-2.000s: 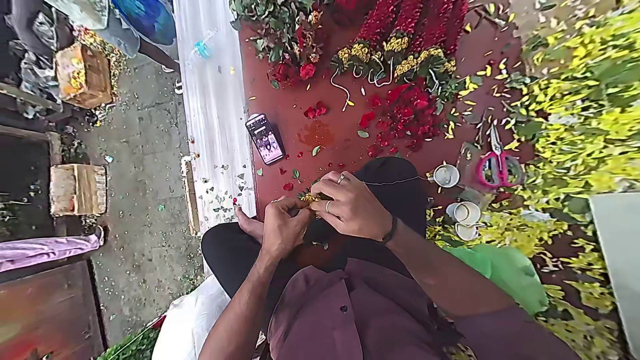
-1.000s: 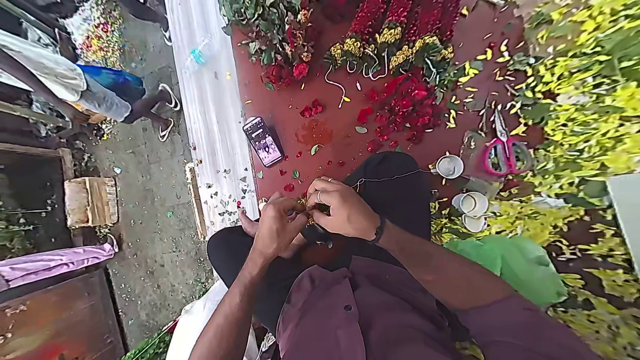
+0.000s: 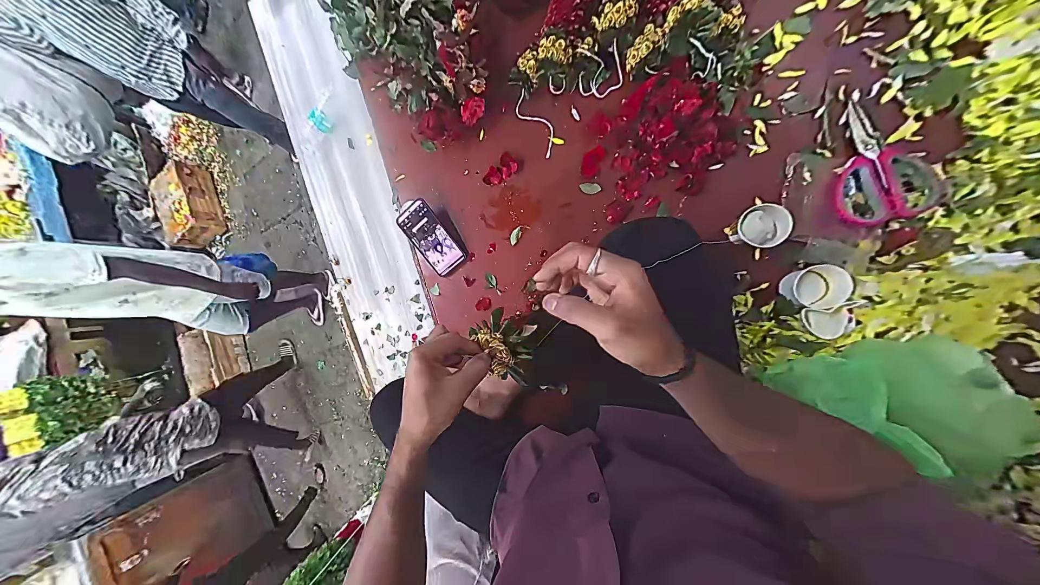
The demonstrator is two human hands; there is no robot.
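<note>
Low in the middle of the view, my left hand [image 3: 443, 378] pinches a small bunch of green leaves wound with gold trim [image 3: 497, 348]. My right hand [image 3: 609, 305], a ring on one finger, is up and to the right of it with thumb and fingertips close together at a small dark leafy bit; whether they grip it is hard to tell. A thin thread [image 3: 686, 252] runs from near my right hand to a white cup [image 3: 764, 225]. Red petals [image 3: 674, 134] and garlands with gold trim [image 3: 626, 41] lie farther up on the red surface.
A smartphone [image 3: 432, 237] lies near the white strip's edge. Pink-handled scissors [image 3: 886, 183], more white cups [image 3: 822, 288] and a green plastic bag [image 3: 910, 406] are at the right, among yellow flowers [image 3: 1007, 138]. Several people stand or walk on the pavement at the left.
My hands, close together before, are now apart, with the leafy bunch showing in my left. More people have come into view on the left.
</note>
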